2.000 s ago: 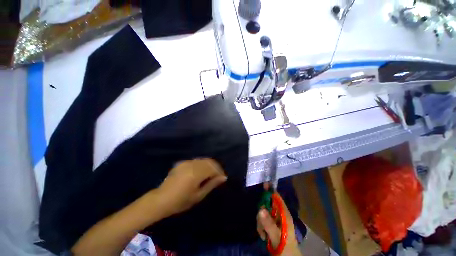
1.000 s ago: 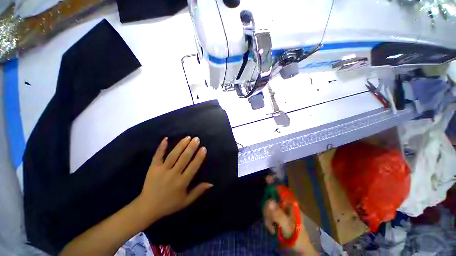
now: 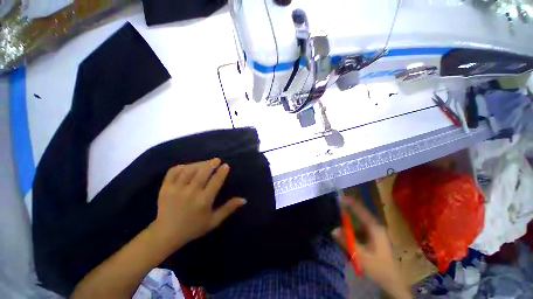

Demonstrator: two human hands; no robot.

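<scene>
The black fabric panel (image 3: 134, 155) lies over the left and front of the white table, and part of it hangs over the front edge. My left hand (image 3: 190, 201) lies on the panel with the thumb spread to the right, left of its right edge. The panel's top right corner looks creased. My right hand (image 3: 371, 245) is blurred in front of the table edge and holds the scissors (image 3: 350, 242) by the orange-red handle. Their blade is blurred near the ruled table edge. The white sewing machine (image 3: 269, 52) stands behind the panel, its presser foot (image 3: 286, 104) clear of the cloth.
Another black piece (image 3: 178, 11) lies at the back left. Small red-handled snips (image 3: 449, 111) lie at the table's right. A red plastic bag (image 3: 441, 216) and white plastic (image 3: 505, 193) are below the table at right. Blue tape (image 3: 20, 134) runs along the left side.
My left hand has gone from curled and raised to laid on the panel, then shifted slightly left. My right hand has turned with the scissors. The panel's top right corner has become creased.
</scene>
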